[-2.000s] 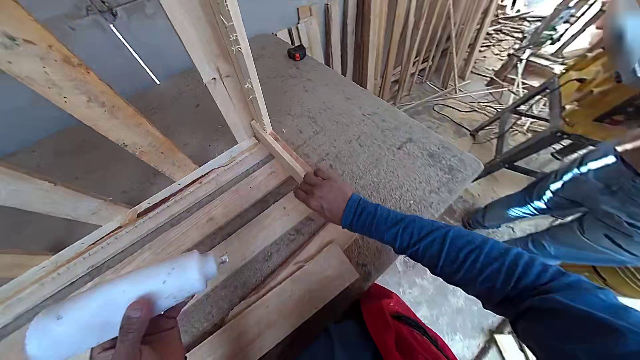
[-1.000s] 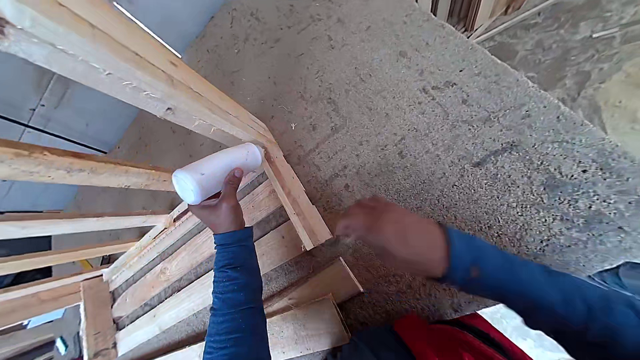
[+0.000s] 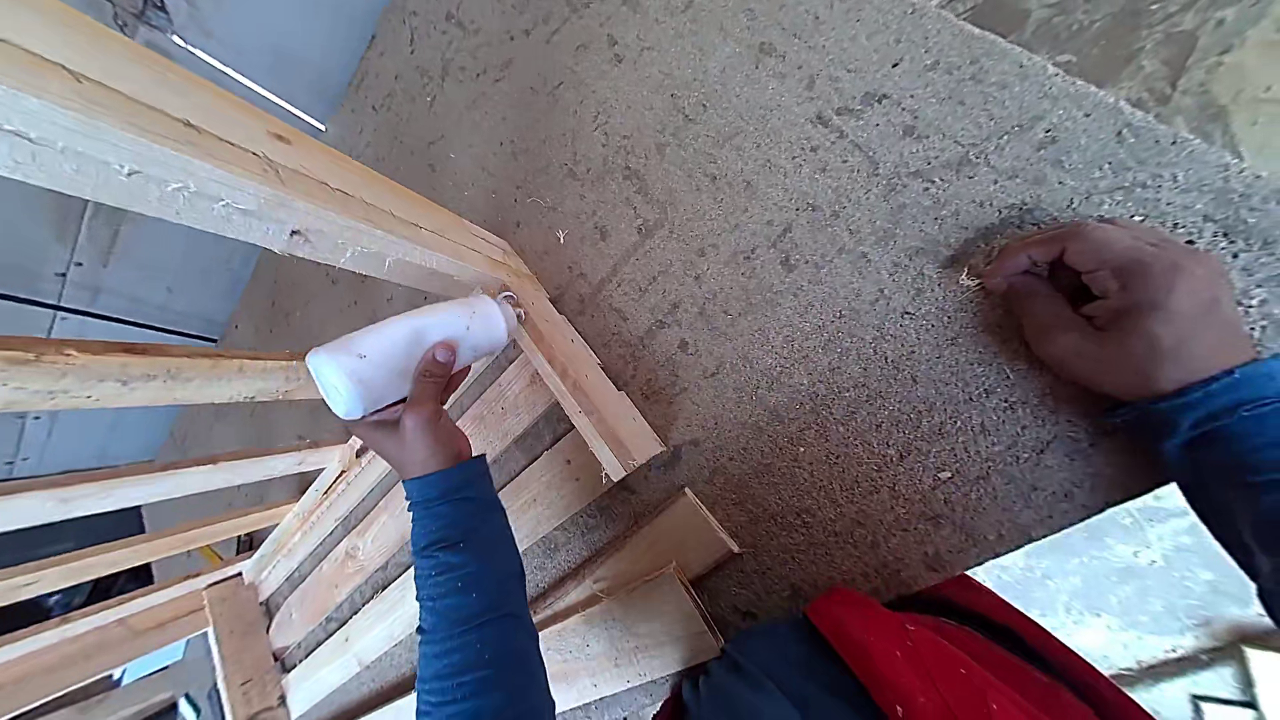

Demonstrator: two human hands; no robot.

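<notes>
My left hand [image 3: 425,425] grips a white plastic bottle [image 3: 405,355], tilted with its narrow end toward the corner of a wooden frame [image 3: 575,375]. That end meets or nearly meets the wood; contact is hard to judge. On the right, my right hand [image 3: 1125,305] rests low over the speckled tabletop [image 3: 800,250], its fingers curled. Wood shavings lie by its fingertips. Whether it pinches anything is not clear. Slats [image 3: 560,480] run side by side below the bottle.
A thick wooden beam [image 3: 250,190] rises to the upper left, with more crosspieces [image 3: 150,380] below it. Loose board ends [image 3: 650,550] lie near my body. Red cloth [image 3: 960,650] shows at the bottom. A pale wall panel [image 3: 280,50] stands behind.
My right hand was on the frame's short end piece two seconds ago and is now off it, farther right on the tabletop. The bottle has moved to the frame's corner. The view has shifted strongly.
</notes>
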